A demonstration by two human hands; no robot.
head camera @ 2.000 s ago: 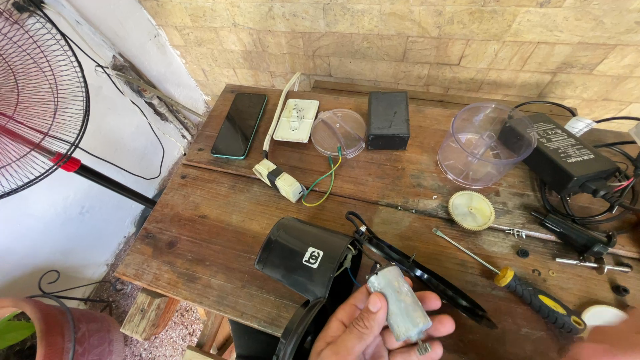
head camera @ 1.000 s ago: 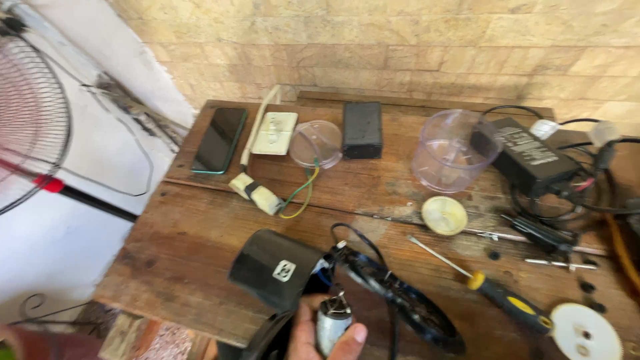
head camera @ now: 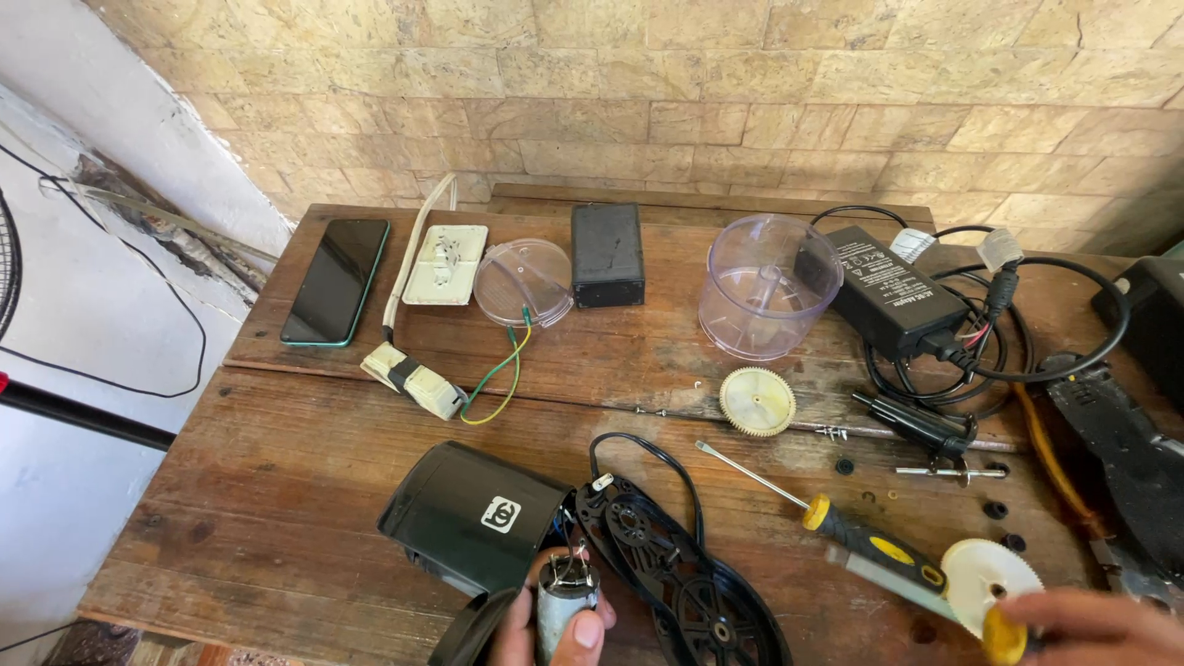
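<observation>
My left hand [head camera: 583,638] holds a small silver electric motor [head camera: 561,615] upright, its black end cap and wire terminals facing up. Beside it lie a black plastic housing [head camera: 476,513] with a white logo sticker and a black gear-case frame [head camera: 680,564]. At the lower right my right hand [head camera: 1091,624], blurred, has its fingers on the yellow handle of a second screwdriver [head camera: 1004,636], whose blurred shaft points up and left. A yellow-and-black flathead screwdriver [head camera: 874,541] rests just above, near a large white plastic gear [head camera: 990,583].
Behind are a smartphone [head camera: 336,282], a wall socket plate [head camera: 447,265], a clear lid [head camera: 524,282], a black box [head camera: 607,254], a clear plastic bowl [head camera: 768,287] and a power adapter [head camera: 893,291] with coiled cables. A cream gear [head camera: 757,401], a metal shaft [head camera: 948,472] and small washers lie at the right.
My right hand has come into view at the lower right, on a second screwdriver. The motor in my left hand has turned from lying across the fingers to upright, terminals up.
</observation>
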